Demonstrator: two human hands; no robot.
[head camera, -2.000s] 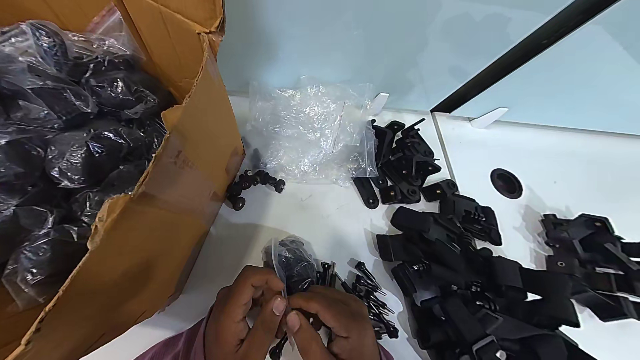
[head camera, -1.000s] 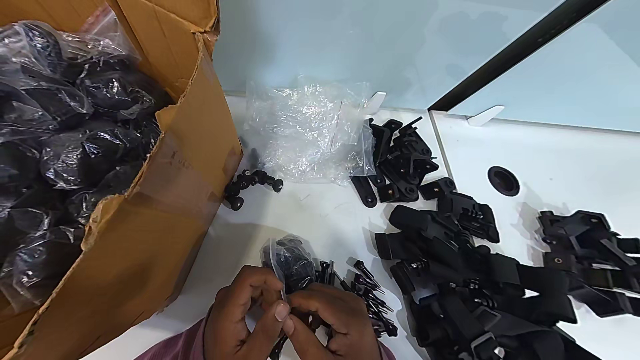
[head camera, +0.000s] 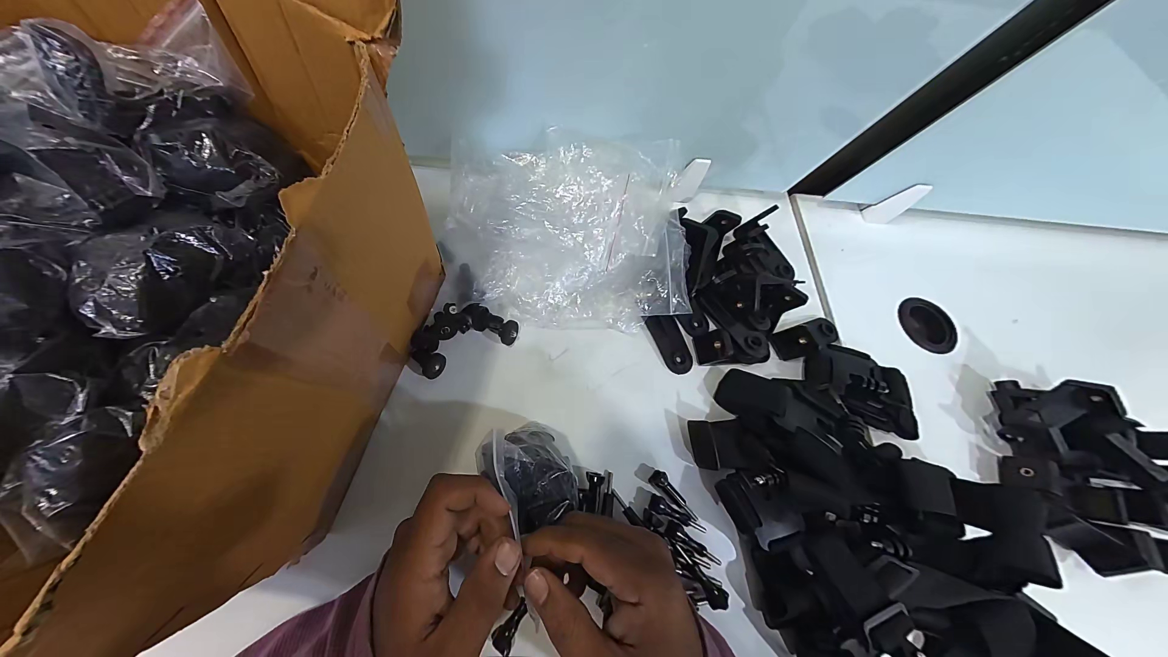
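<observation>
Near the bottom centre, my left hand (head camera: 449, 570) and my right hand (head camera: 613, 584) pinch the edge of a small clear zip bag (head camera: 537, 470) between thumbs and fingers. The bag holds black parts and lies above my fingers. Black thumbscrews (head camera: 680, 538) are spread just right of my right hand, and one more black screw (head camera: 508, 630) shows below my hands. Small black knob-like parts (head camera: 456, 328) sit beside the box. A heap of empty-looking clear plastic bags (head camera: 570, 233) lies farther back, with black plastic brackets (head camera: 739, 292) at its right.
An open cardboard box (head camera: 310, 383) full of bagged black items (head camera: 155, 265) takes up the left. Black straps with buckles (head camera: 849, 502) cover the lower right, and more black mounts (head camera: 1077, 465) lie beyond. A pale glass panel (head camera: 620, 82) stands along the back, near a round black grommet (head camera: 927, 325).
</observation>
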